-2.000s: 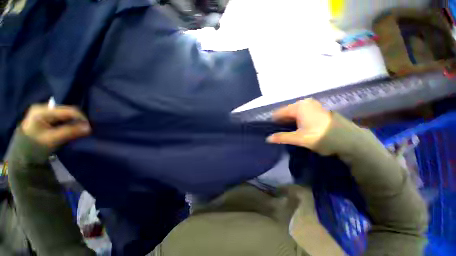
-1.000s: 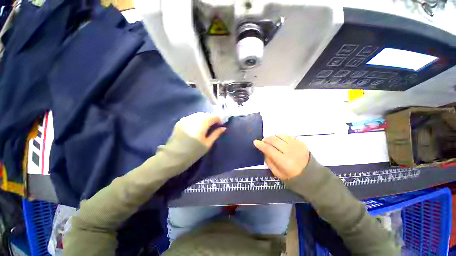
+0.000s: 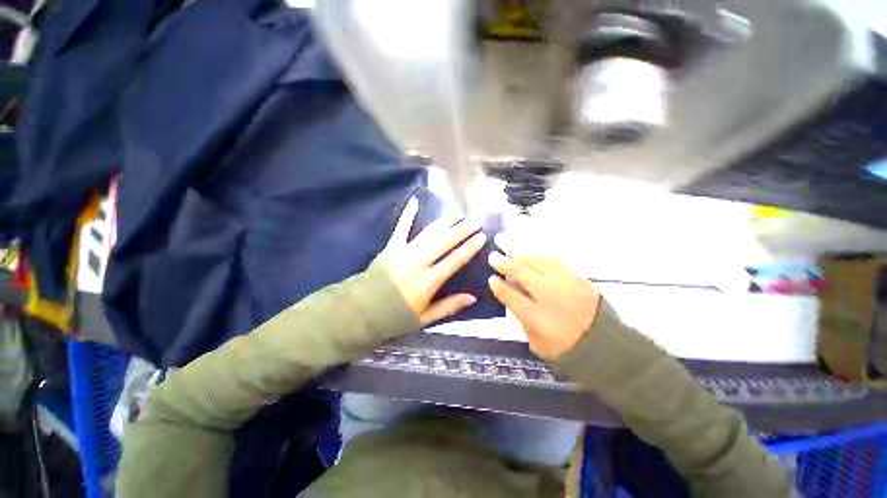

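Observation:
The navy fabric panel [image 3: 292, 185] spreads from the left across the machine bed to the needle area. My left hand [image 3: 433, 265] lies on its right part, fingers spread, fingertips near the presser foot area [image 3: 491, 195]. My right hand [image 3: 545, 300] is just to the right, fingertips at the cloth's right edge; whether it pinches the cloth is unclear. The sewing machine head [image 3: 525, 97] stands above the hands, blurred. The needle itself cannot be made out.
A ruler strip [image 3: 467, 365] runs along the table's front edge. Blue baskets are below, left [image 3: 97, 418] and right [image 3: 846, 465]. A cardboard box [image 3: 848, 316] stands at the right end. The machine's round white knob [image 3: 624, 92] is above the hands.
The view has swung down to the cloth and then closer to the machine. My left hand has moved from gripping near the cloth's edge to lying flat with spread fingers, nearer my right hand.

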